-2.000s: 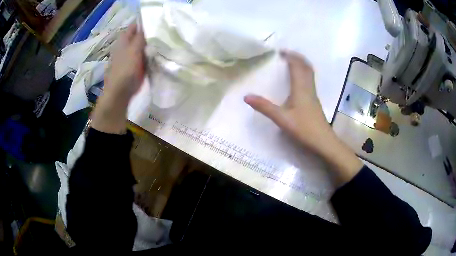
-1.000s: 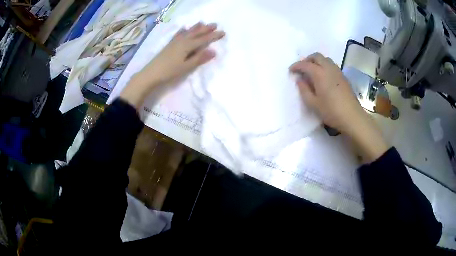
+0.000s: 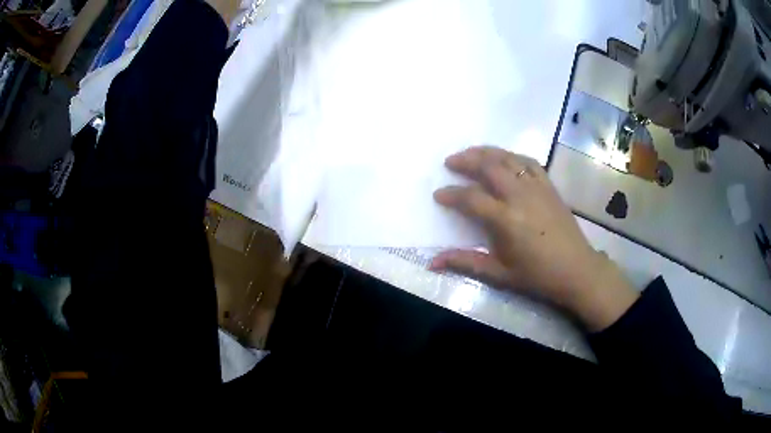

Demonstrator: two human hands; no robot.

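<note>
A white fabric piece (image 3: pixel 380 144) lies overexposed on the white table, with folds at its left side and a corner at the front edge. My right hand (image 3: pixel 524 224) rests on the fabric's right part, palm down, fingers apart. My left arm reaches up to the top left; only a bit of my left hand (image 3: pixel 225 7) shows at the upper edge of the picture, and its fingers are cut off.
The sewing machine head (image 3: pixel 697 72) stands at the upper right over the needle plate (image 3: pixel 596 127). An orange block (image 3: pixel 643 159) and a small dark piece (image 3: pixel 617 204) are on the bed. Dark snips (image 3: pixel 763 245) lie at the right edge. A cardboard box (image 3: pixel 245 279) is below the table.
My left hand has left the fabric and moved up and left, mostly out of the picture. My right hand has moved left and down onto the fabric, with its fingers more spread.
</note>
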